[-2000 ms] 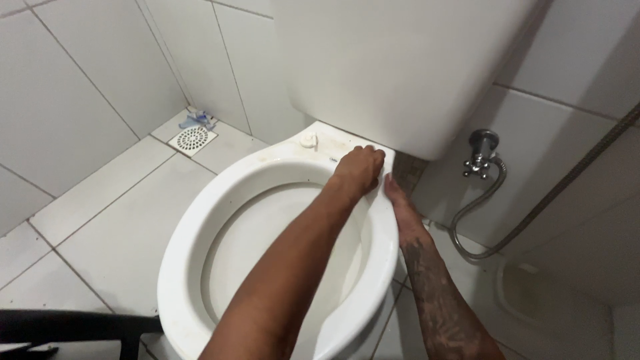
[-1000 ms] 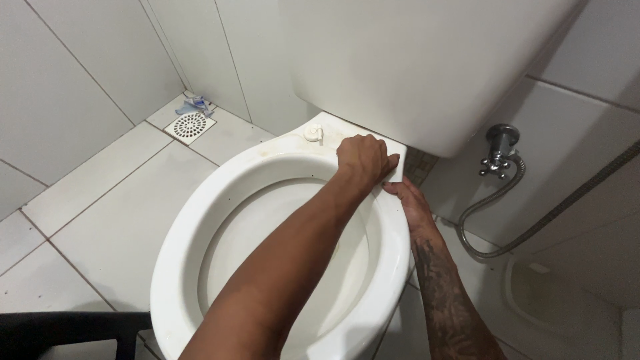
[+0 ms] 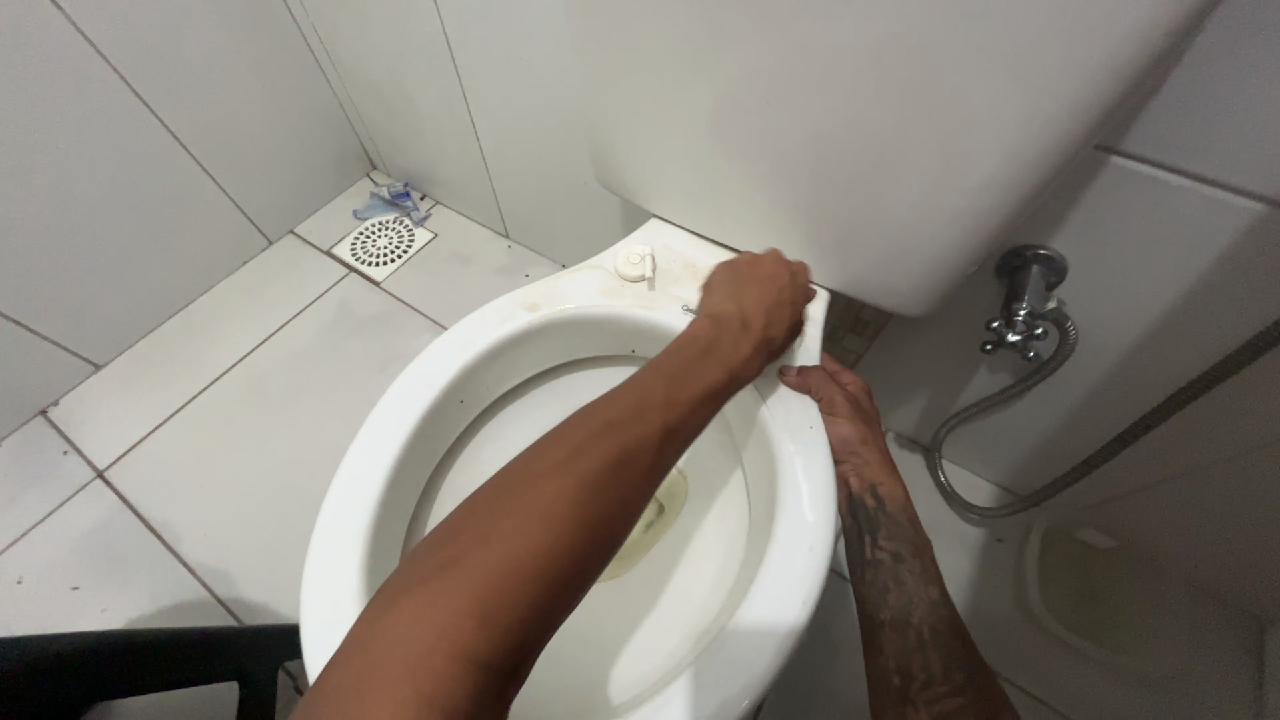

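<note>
A white ceramic toilet bowl (image 3: 350,510) stands without a seat under a white cistern (image 3: 850,130). My left hand (image 3: 755,300) lies over the rear right corner of its rim, fingers curled; whatever is beneath them is hidden. Just below it, my right hand (image 3: 842,405) grips the rim's right side, thumb on the edge and the other fingers mostly hidden beneath. A round off-white plastic fitting (image 3: 634,264) sits on the rear rim left of my left hand. A small metallic piece (image 3: 690,310) shows beside that hand. Yellowish water (image 3: 665,505) lies in the bowl.
At the right wall, a chrome valve (image 3: 1022,310) has a flexible metal hose (image 3: 985,510) curving from it. A white floor drain grate (image 3: 383,245) and a crumpled blue wrapper (image 3: 392,201) lie at the back left. A black frame-like object (image 3: 150,655) is at the lower left.
Both hands stay at the same rear right corner of the bowl. My left hand has shifted slightly right, away from the round plastic fitting.
</note>
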